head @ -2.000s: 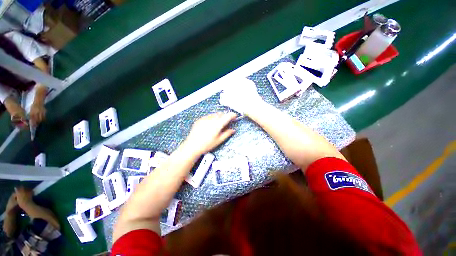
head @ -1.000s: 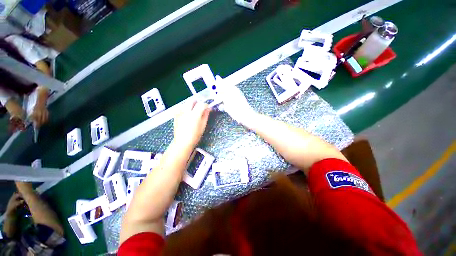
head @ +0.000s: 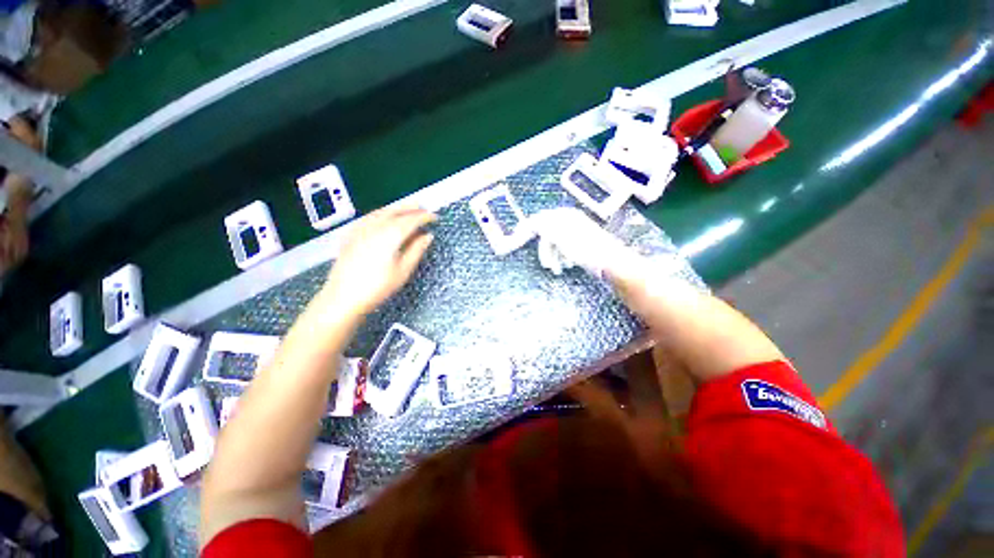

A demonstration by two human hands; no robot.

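Note:
A white front housing (head: 502,218) with a rectangular window is over the upper edge of the bubble wrap sheet (head: 480,305). My right hand (head: 565,240), in a white glove, grips the housing by its right edge; the fingertips are blurred. My left hand (head: 382,259), bare, is left of it near the belt rail, with fingers slightly curled and apart and nothing seen in it. Two more housings, one tilted (head: 399,371) and one lying flat (head: 472,378), are on the wrap below my hands.
Several housings lie at lower left (head: 188,431). White housings are piled (head: 643,161) beside a red tray (head: 732,161) holding a bottle (head: 752,118). More housings sit on the green belt (head: 253,234) beyond the pale rail (head: 469,185). Another person's arm shows at far left.
My hands have parted. My right hand has moved right and down with a housing, now over the wrap. My left hand has moved left. More housings show on the belt, and the view has shifted.

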